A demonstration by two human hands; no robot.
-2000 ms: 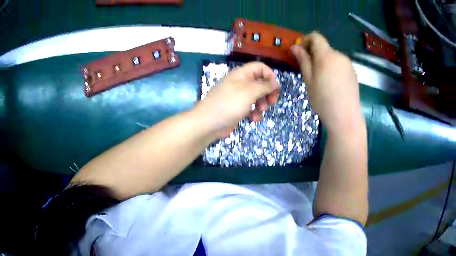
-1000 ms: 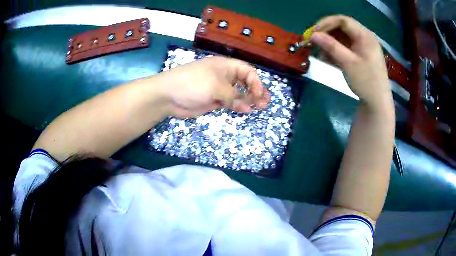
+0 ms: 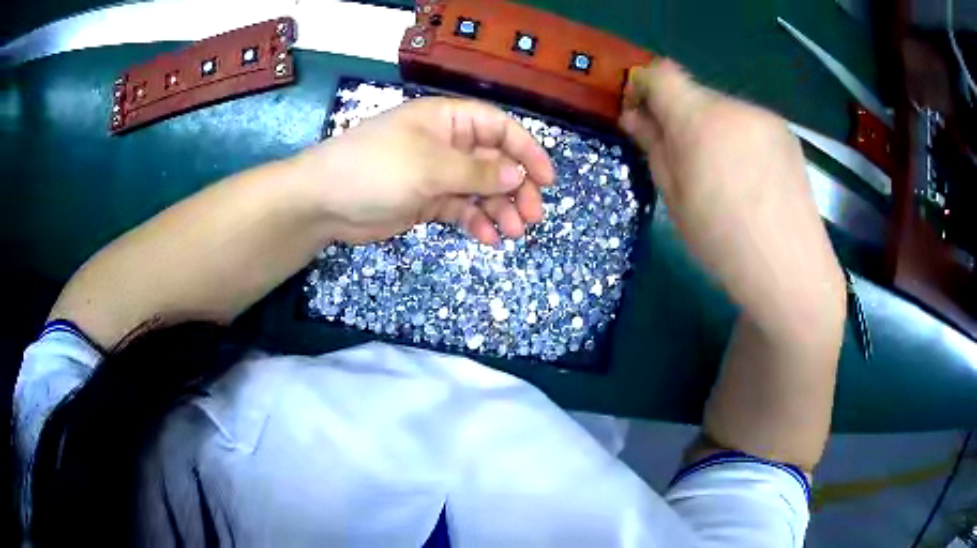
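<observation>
A red-brown panel [image 3: 514, 59] lies beyond the parts tray, with three square openings with bright centres showing. My right hand [image 3: 707, 150] is over its right end and covers it. The hand is closed on a yellow-handled tool [image 3: 637, 77], of which only a bit of yellow shows; its tip is hidden. My left hand [image 3: 439, 171] is over the dark-rimmed tray [image 3: 632, 252] of small silvery metal parts [image 3: 514, 289]. Its fingers are curled, with a tiny bright metal part [image 3: 520, 172] at the thumb tip.
Another red-brown panel [image 3: 204, 73] lies at the left, with a white strip [image 3: 343, 30] behind it. Part of a further panel [image 3: 871, 134] shows at the right. A thin dark stick [image 3: 860, 316] lies on the green surface right of my right forearm. Dark hair covers the lower left.
The view has shifted, so panels and tray sit further left and higher. My right hand has moved from the panel's middle to its right end. My left hand stays over the tray, fingers shifting.
</observation>
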